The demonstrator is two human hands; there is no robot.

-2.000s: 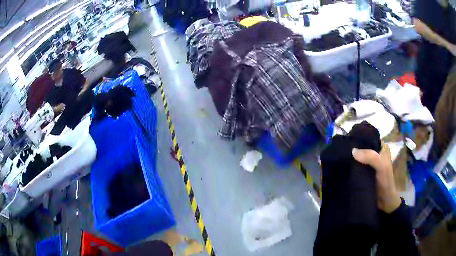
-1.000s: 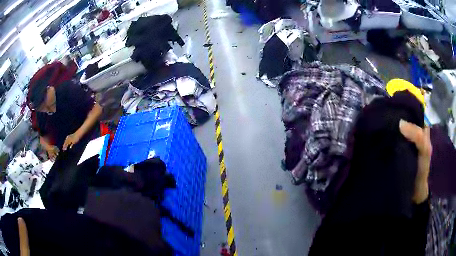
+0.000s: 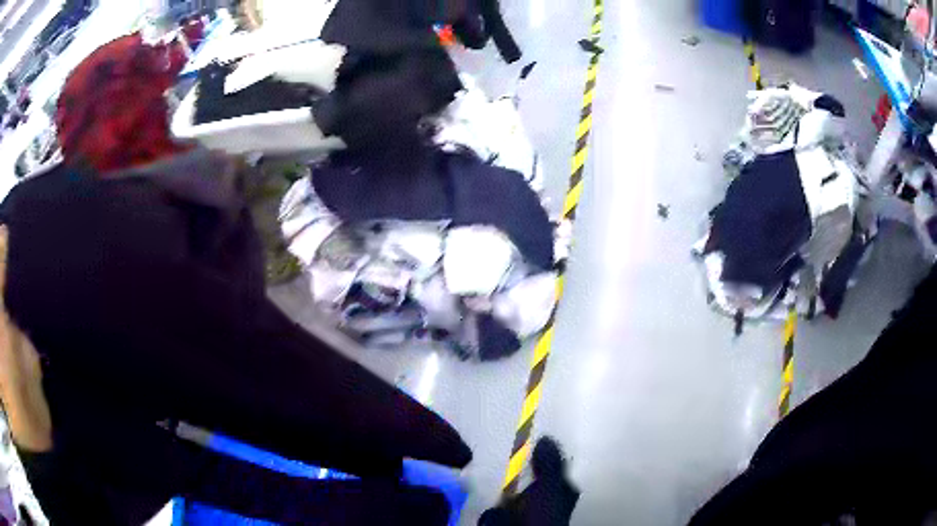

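Note:
A large dark garment piece (image 3: 205, 308) fills the left side and stretches to the lower middle above a blue crate. A strip of my left hand (image 3: 23, 390) shows at the left edge against this cloth, cut off by the picture's edge; it appears to grip the cloth. My right hand is not visible. A black shape (image 3: 842, 442), my sleeve or black cloth, fills the lower right corner.
Blue crate (image 3: 308, 467) lies below the dark cloth. Piles of white and dark pieces (image 3: 411, 262) (image 3: 765, 221) stand either side of the taped aisle (image 3: 581, 154). A red heap (image 3: 118, 103) and white trough (image 3: 257, 128) are upper left. A dark shoe (image 3: 545, 488) is below.
The view has swung left and moved along the aisle. The dark cloth at left now stands higher and larger. My right hand and the plaid pile have left the view.

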